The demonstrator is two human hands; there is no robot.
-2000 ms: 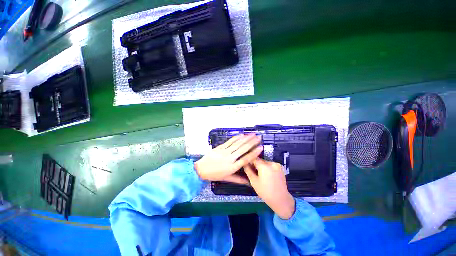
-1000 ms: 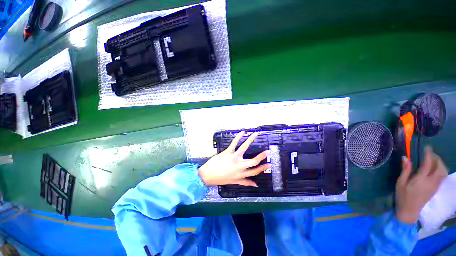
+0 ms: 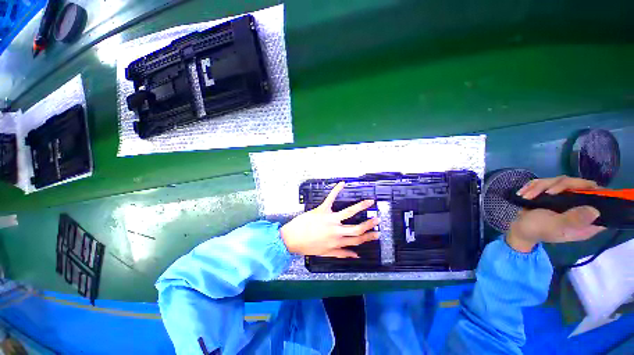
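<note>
A wide black plastic housing (image 3: 441, 239) lies on a whitish bubble-wrap sheet (image 3: 313, 163) at the bench edge, its inner side up. A greyish strip crosses its middle, with a white mark to the right of it. My left hand (image 3: 334, 232) lies flat with spread fingers on the housing's left part. My right hand (image 3: 556, 215) grips the orange-and-black electric screwdriver (image 3: 601, 201), whose dark front end points left over the near screw dish (image 3: 499, 201). The screwdriver's tip is hidden by my fingers or too small to tell.
A second round dish (image 3: 596, 157) stands at the right. A crumpled white bag (image 3: 603, 281) lies at the right edge. A slotted black frame (image 3: 80, 258) lies at left. More housings (image 3: 233, 66) on sheets lie on the green conveyor (image 3: 403, 76). Another screwdriver (image 3: 45, 28) is at upper left.
My right hand has left the housing, taken hold of the screwdriver and brought it left over the near dish. My left hand now lies spread. The conveyor housings have moved left.
</note>
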